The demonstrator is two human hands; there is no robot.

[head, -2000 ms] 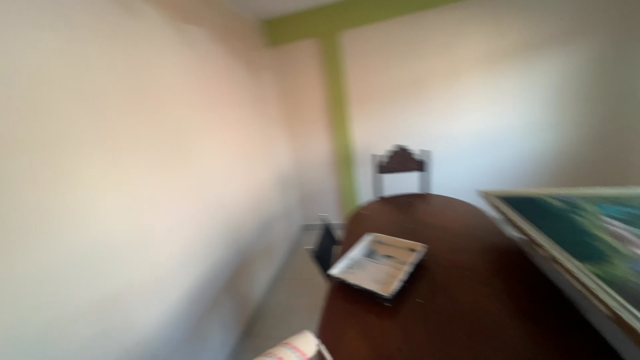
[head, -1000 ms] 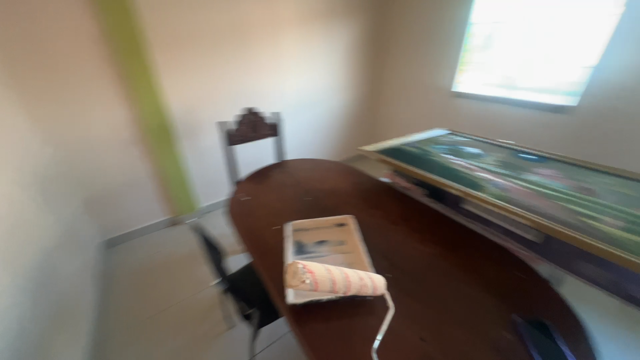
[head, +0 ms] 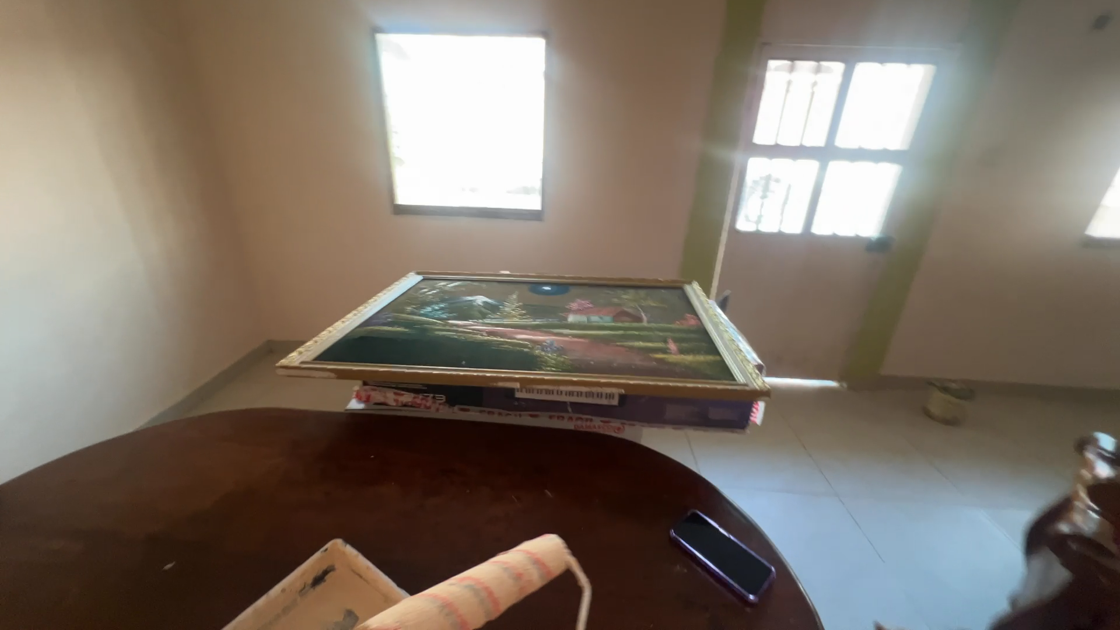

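Neither of my hands shows in the head view. A paint roller (head: 477, 588) with a striped, pale orange cover rises from the bottom edge, and its wire frame bends down at the right end. Whatever holds it lies below the picture. Beside and partly behind the roller is a paint tray (head: 325, 588) with dark stains, on the dark wooden table (head: 420, 490). A smartphone (head: 723, 556) in a purple case lies near the table's right edge.
A framed landscape painting (head: 542, 328) lies flat on a cardboard box (head: 560, 409) beyond the table. A paneled door (head: 792, 297), a can (head: 948, 402) on the tiled floor and dark carved furniture (head: 1072, 542) are to the right. A window (head: 465, 122) is in the far wall.
The view has swung far to the right, from the wall and chair to the window and door. The roller, over the tray one second ago, now shows at the bottom edge.
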